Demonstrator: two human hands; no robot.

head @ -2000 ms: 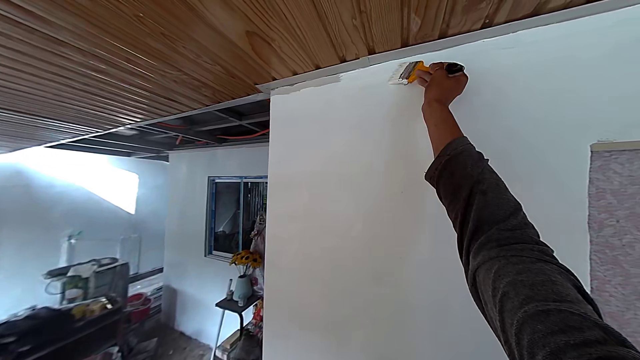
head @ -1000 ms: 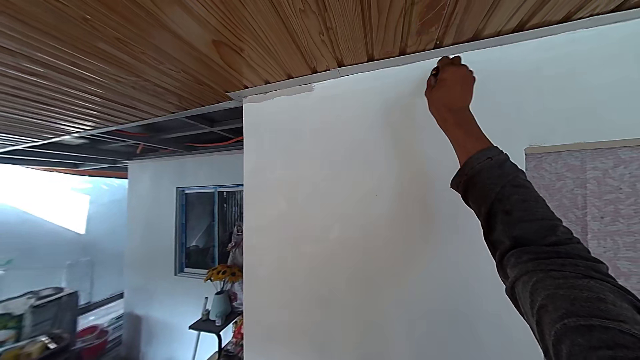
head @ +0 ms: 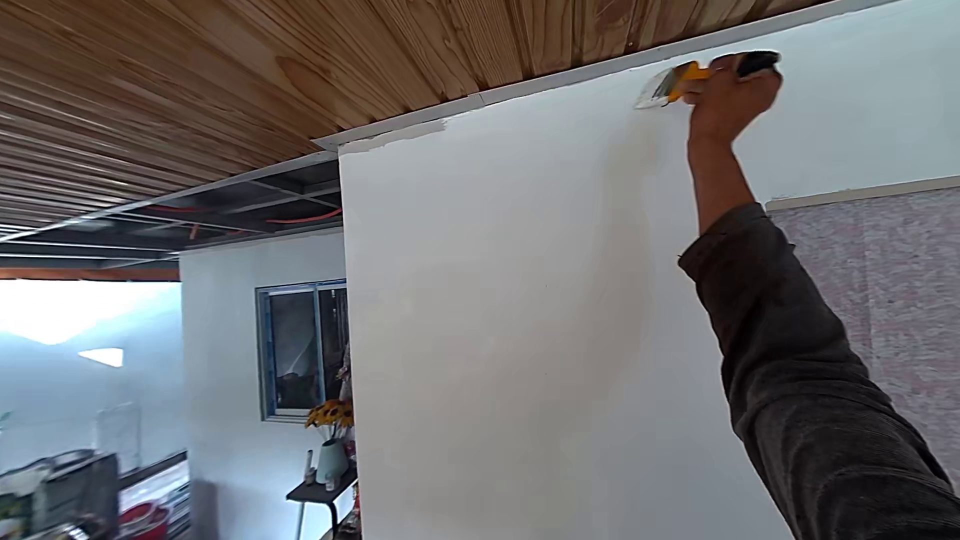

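Note:
My right hand (head: 731,105), in a dark grey sleeve, is raised to the top of the white wall (head: 487,300). It grips a paintbrush (head: 686,79) with a yellow and black handle; the bristles point left and carry white paint. The brush is at the wall just below the light grey trim strip (head: 562,81) that edges the wood-look ceiling (head: 420,52). Near the wall's left corner a greyish band (head: 397,137) with a ragged edge runs under the trim. My left hand is out of view.
A patterned pinkish-grey panel (head: 885,300) lies on the right part of the wall. Farther back on the left are a blue-framed window (head: 300,352), a small black table (head: 319,493) with a vase (head: 331,461) of yellow flowers, a red bucket (head: 146,521) and open metal ceiling framing (head: 255,206).
The brush, hidden behind my right hand one second ago, shows again with its bristles to the left. The hand stays high by the trim. The view has shifted somewhat to the right.

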